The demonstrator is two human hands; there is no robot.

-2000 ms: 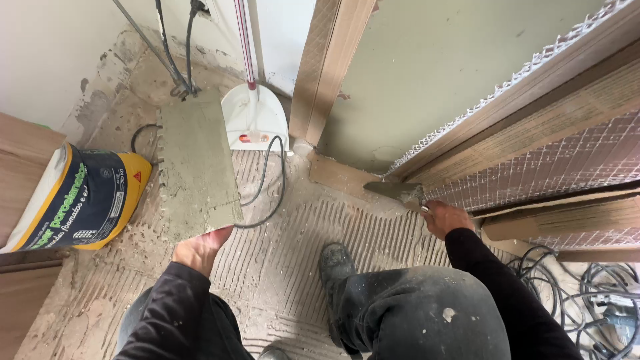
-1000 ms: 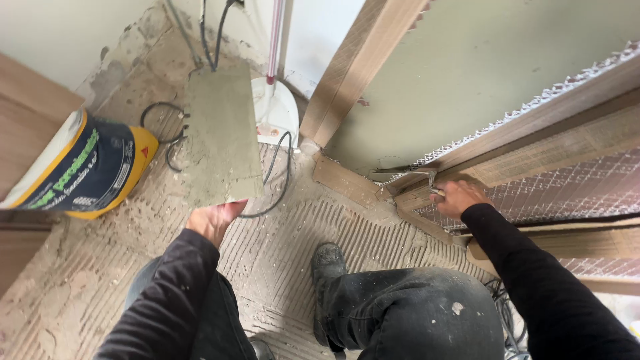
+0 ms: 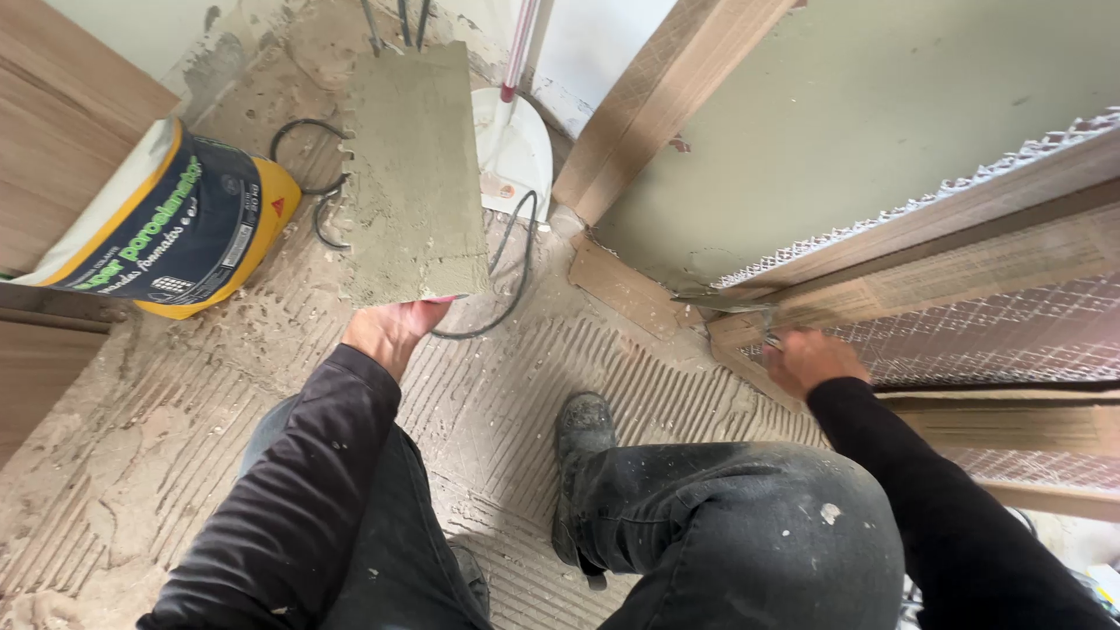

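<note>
My left hand (image 3: 392,334) grips a rectangular notched trowel (image 3: 413,175) from beneath; its upturned face is coated with grey-green mortar, and its handle is hidden. With my right hand (image 3: 815,357) I hold a small pointed trowel (image 3: 726,303) by its handle. Its blade lies low at the lower corner of the plastered panel (image 3: 840,105), close to white mesh (image 3: 919,197) and a cardboard strip (image 3: 626,284). Whether the blade touches the panel I cannot tell.
A bag of tile adhesive (image 3: 188,219) leans at the left beside wooden boards (image 3: 70,96). A white dustpan (image 3: 514,153) and a looped black cable (image 3: 525,262) lie beyond the notched trowel. Ridged old mortar covers the floor (image 3: 490,394). Cardboard-wrapped frame parts (image 3: 962,271) stand at the right.
The small trowel and my right hand have shifted from above the cardboard strip to the panel's lower corner. My left hand keeps hold of the loaded notched trowel.
</note>
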